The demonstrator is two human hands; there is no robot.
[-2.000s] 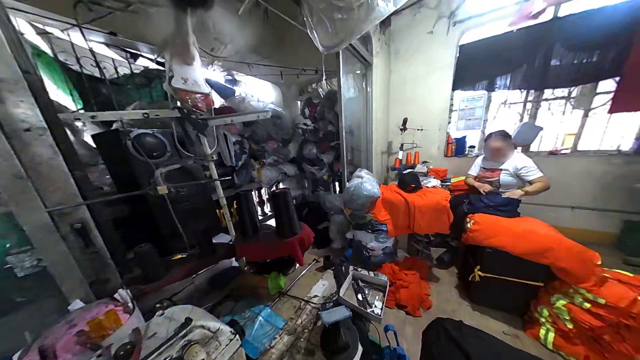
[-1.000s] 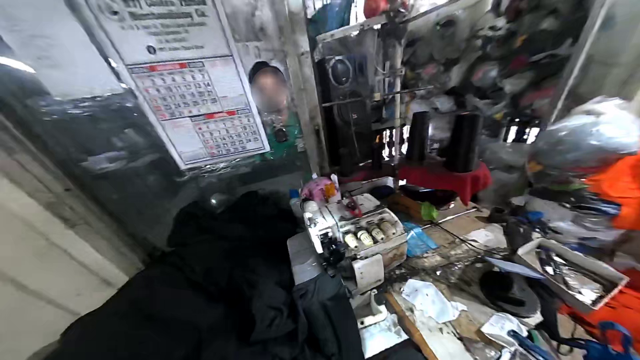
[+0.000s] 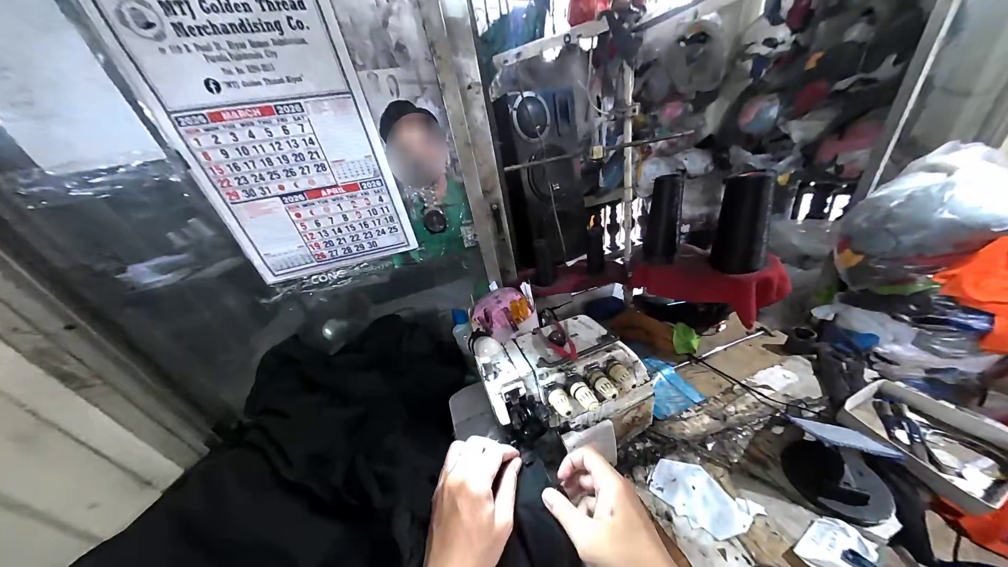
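Note:
A white overlock sewing machine (image 3: 579, 370) with several tension dials stands on a cluttered worktable. Black fabric (image 3: 346, 441) is heaped to its left and runs up to the presser foot area. My left hand (image 3: 475, 500) pinches the black fabric between thumb and fingers just in front of the needle area. On the fabric's other side, my right hand (image 3: 602, 504) is half curled beside its edge, thumb and fingertips apart; whether it grips any cloth cannot be told. The needle itself is hidden.
Large black thread cones (image 3: 740, 223) stand on a red cloth (image 3: 709, 279) behind the machine. At right lie a box of tools (image 3: 929, 441), a blue plastic bag (image 3: 669, 387) and white scraps (image 3: 701, 496). A calendar (image 3: 260, 150) hangs on the left wall.
The view has swung left and down from the room to the sewing machine. Both my hands, in neither earlier frame, now show at the machine's front with the black fabric.

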